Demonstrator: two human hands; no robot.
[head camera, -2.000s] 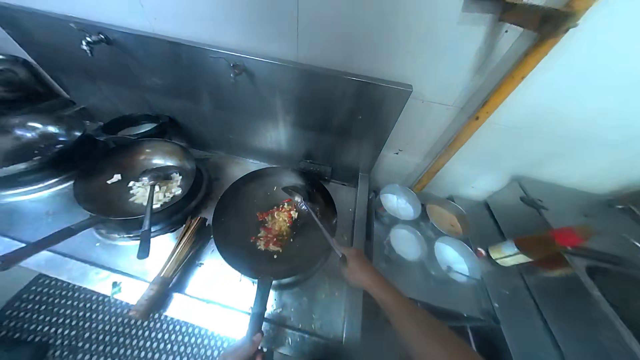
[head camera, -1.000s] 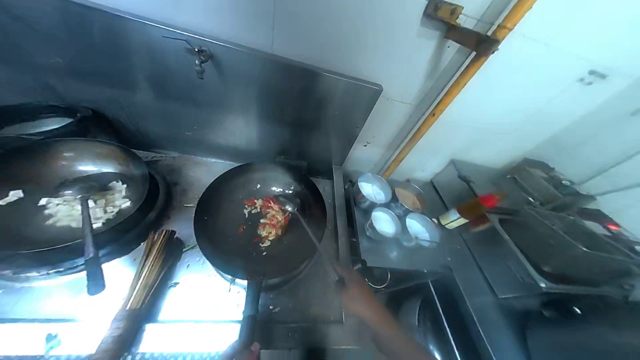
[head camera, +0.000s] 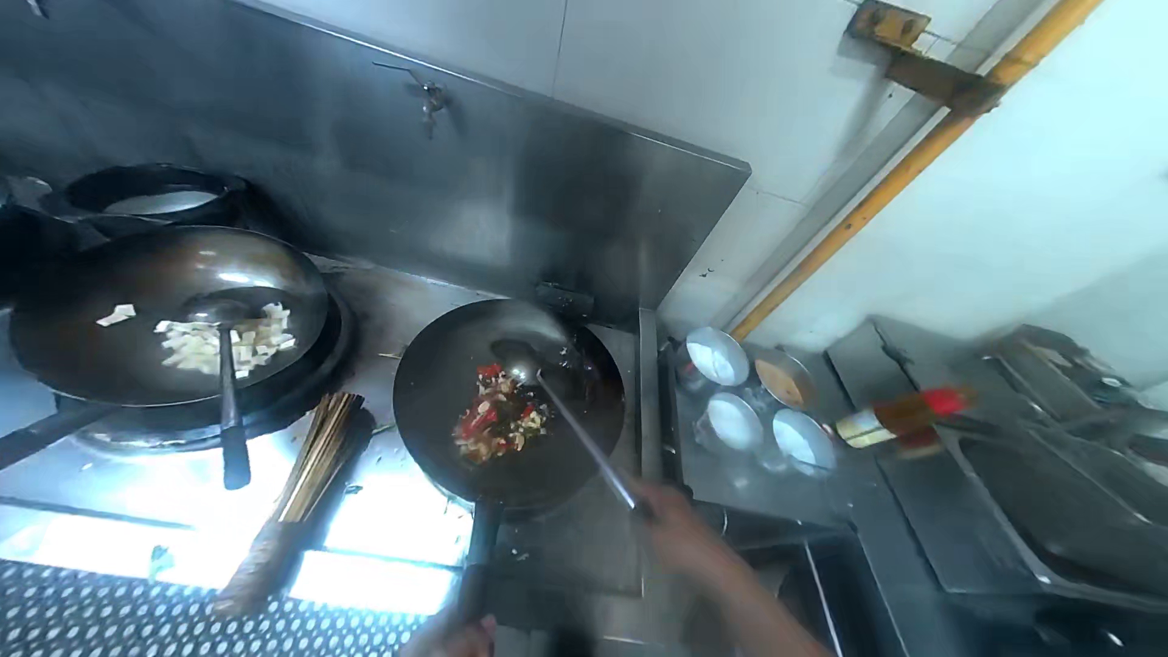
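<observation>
My left hand (head camera: 452, 637), partly cut off by the bottom edge, grips the handle of a dark wok (head camera: 557, 479). My right hand (head camera: 671, 520) is closed around the long handle of a metal ladle (head camera: 589, 443). The ladle's bowl rests inside this wok, just above a heap of chopped red and pale food (head camera: 497, 415). On the left, another wok (head camera: 82, 356) holds white cut pieces (head camera: 196, 347) and a second ladle (head camera: 228, 401). Between the woks lies a bamboo wok brush (head camera: 315, 465).
Several bowls of seasonings (head camera: 716, 356) stand right of the stove, beside a red-capped bottle (head camera: 899, 415). A steel backsplash (head camera: 511, 182) with a tap (head camera: 432, 96) rises behind. A yellow pipe (head camera: 853, 219) runs up the wall. A black pot (head camera: 151, 196) stands at the back left.
The ladle in my right hand has shifted within the wok relative to the food, which is now more spread out. My left hand stays on the wok handle. The view has swung about.
</observation>
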